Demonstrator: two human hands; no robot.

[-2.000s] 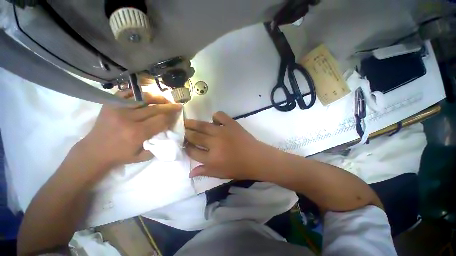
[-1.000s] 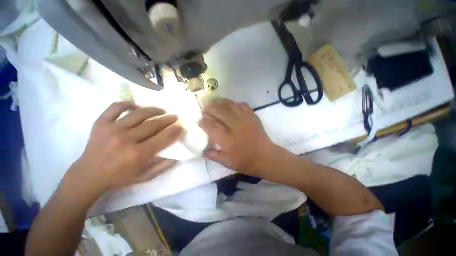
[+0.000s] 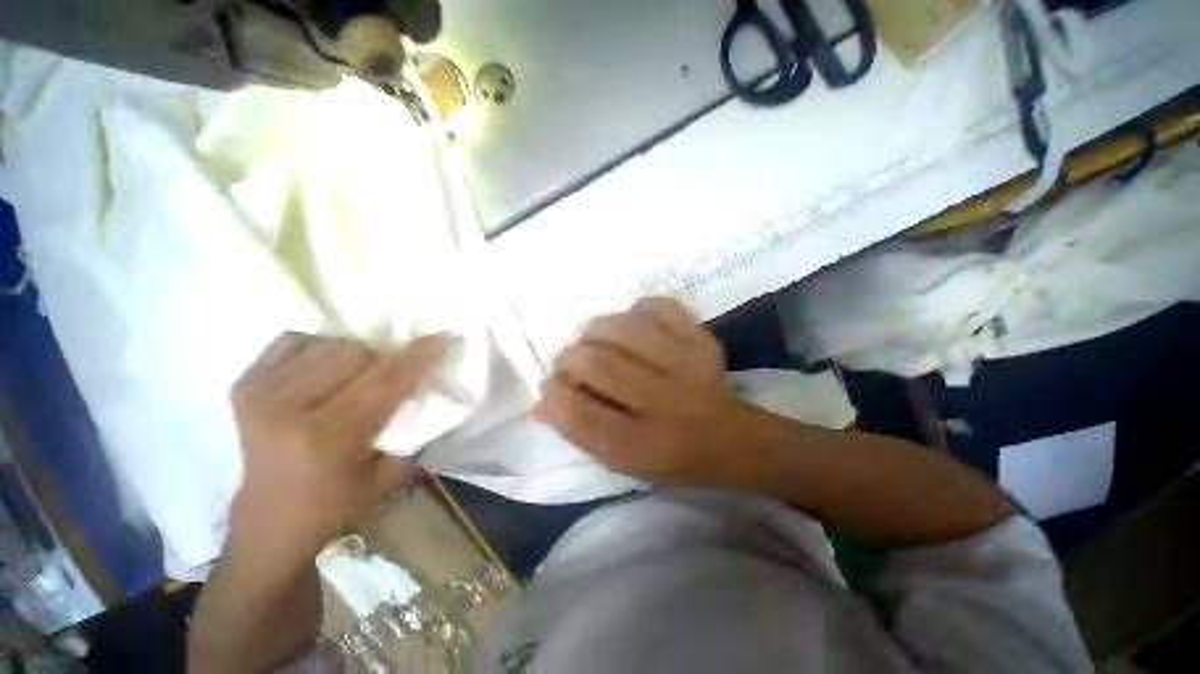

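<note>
The white garment (image 3: 263, 250) lies spread left of the needle and runs down over the table's front edge. The sewing machine's head (image 3: 184, 40) is at the top left, its needle area under a bright lamp. My left hand (image 3: 329, 415) pinches a folded part of the white cloth between thumb and fingers, near the front edge. My right hand (image 3: 645, 395) has curled fingers at the cloth's right edge, and the cloth runs up to its fingertips. Both hands are slightly blurred, and the right fingertips are partly hidden.
Black shears (image 3: 800, 53) lie right of the needle, beside a tan paper tag (image 3: 921, 26). Thread snips (image 3: 1024, 79) with a white strip lie farther right. White cloth pieces (image 3: 908, 310) hang below the table's right edge. A brown box with shiny tape (image 3: 441, 579) is below left.
The view has shifted down. Both hands have moved away from the needle toward the table's front edge, drawing the white cloth with them. My left hand now pinches a fold.
</note>
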